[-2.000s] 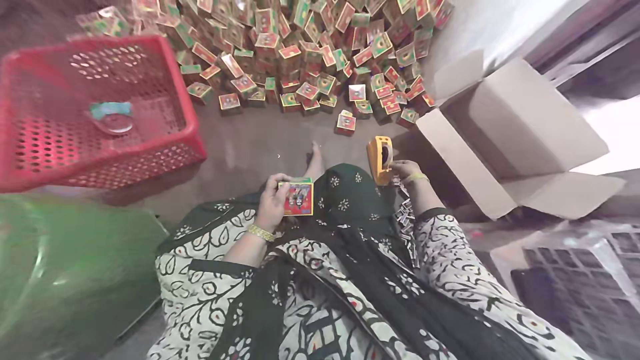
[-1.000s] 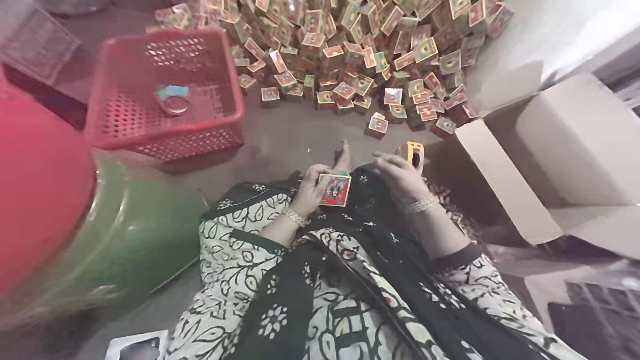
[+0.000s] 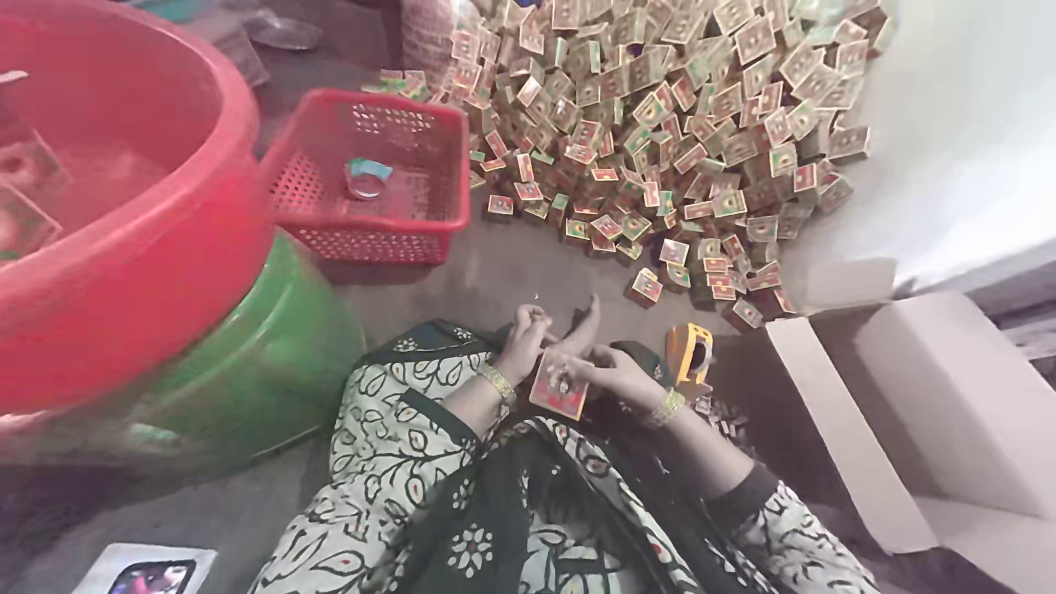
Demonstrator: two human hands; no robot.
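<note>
A small square printed box, red with a yellow edge (image 3: 559,394), lies over my lap. My right hand (image 3: 615,375) grips it at its upper right side, with the fingers over its top. My left hand (image 3: 525,340) is just up and left of the box, fingers curled; whether it touches the box or holds something small is unclear. Right of my right hand stands a yellow tape dispenser (image 3: 690,353). Beyond my feet a large heap of small printed boxes (image 3: 643,124) covers the floor, with one box (image 3: 644,287) at its near edge.
A red plastic basket (image 3: 458,173) holding a roll of tape (image 3: 365,186) stands at the upper left. Nearer are a big red tub (image 3: 206,198) and a green rounded container (image 3: 272,363). An open cardboard box (image 3: 850,437) is on the right. A white-edged item (image 3: 202,565) lies lower left.
My right hand has gone from the tape dispenser to the printed box. My left hand, earlier holding that box, is now at its upper left. The view has swung left.
</note>
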